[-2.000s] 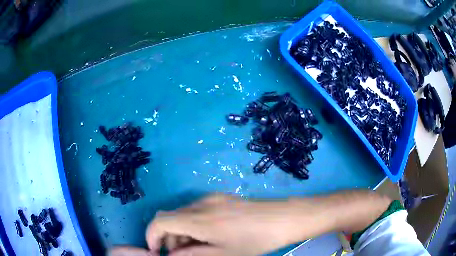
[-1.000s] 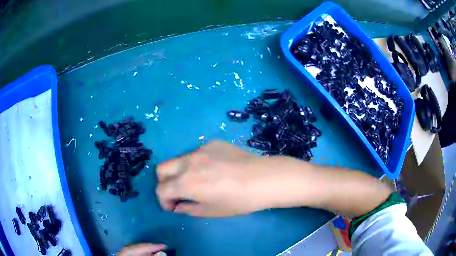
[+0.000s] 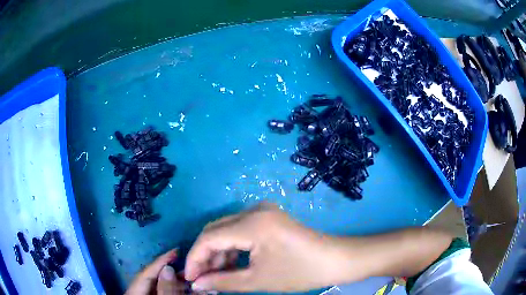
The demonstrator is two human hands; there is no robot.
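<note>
My right hand [image 3: 254, 253] is low in the middle, thumb and finger closed around something dark and mostly hidden. My left hand [image 3: 158, 278] is cut off by the bottom edge, its fingertips touching my right fingertips. A small dark part shows between the hands, too hidden to name surely. A pile of matte black plastic parts [image 3: 141, 176] lies on the bench at left. A looser pile of glossy black plastic parts [image 3: 334, 147] lies right of centre.
The right blue-rimmed tray [image 3: 398, 124] is crowded with black parts. The left tray [image 3: 63, 150] holds a few joined black parts [image 3: 51, 253]. Headphones [image 3: 502, 124] lie on cardboard [image 3: 496, 158] at right, above an open carton [image 3: 490, 230]. White flecks dot the bench [image 3: 219, 132].
My right hand was beside the left pile one second ago. It has moved down to my left hand, and their fingertips now meet. The piles look much the same.
</note>
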